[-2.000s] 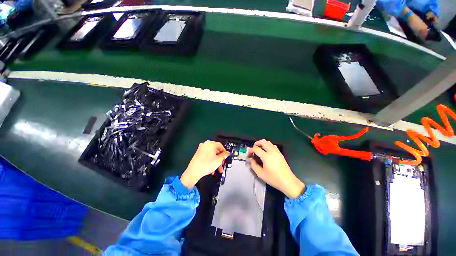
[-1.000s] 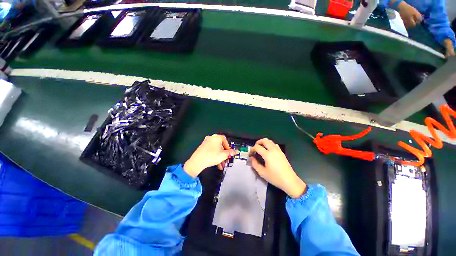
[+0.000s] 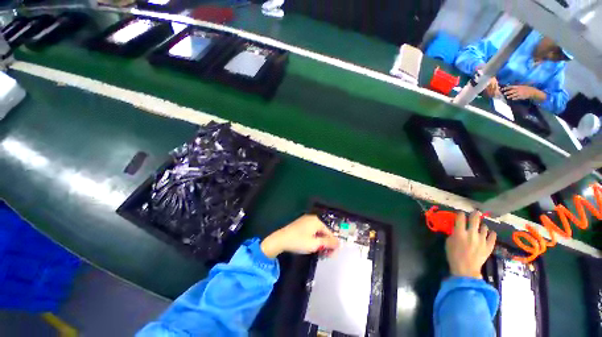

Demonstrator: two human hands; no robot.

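An opened tablet (image 3: 340, 286) with a large silver-grey battery lies in a black foam carrier (image 3: 389, 289) in front of me. A small green patch shows on the mainboard (image 3: 350, 227) at its top end. My left hand (image 3: 305, 235) is at the tablet's upper left, fingertips pinched together with a tiny red bit at them; what they hold is too small to tell. My right hand (image 3: 470, 245) is over the red-orange air blow gun (image 3: 441, 220), right of the tablet, fingers on its handle. The fingers partly hide the gun.
A parts tray (image 3: 204, 191) heaped with black and silver strips is at left, a small black block (image 3: 136, 162) beyond it. Another tablet (image 3: 518, 296) lies at right near the coiled orange hose (image 3: 561, 224). More tablets lie on the conveyor (image 3: 343, 112). A person (image 3: 528, 72) works across.
My right hand has left the tablet's top and moved right onto the air blow gun. My left hand has stayed near the tablet's upper left. The camera view has tilted.
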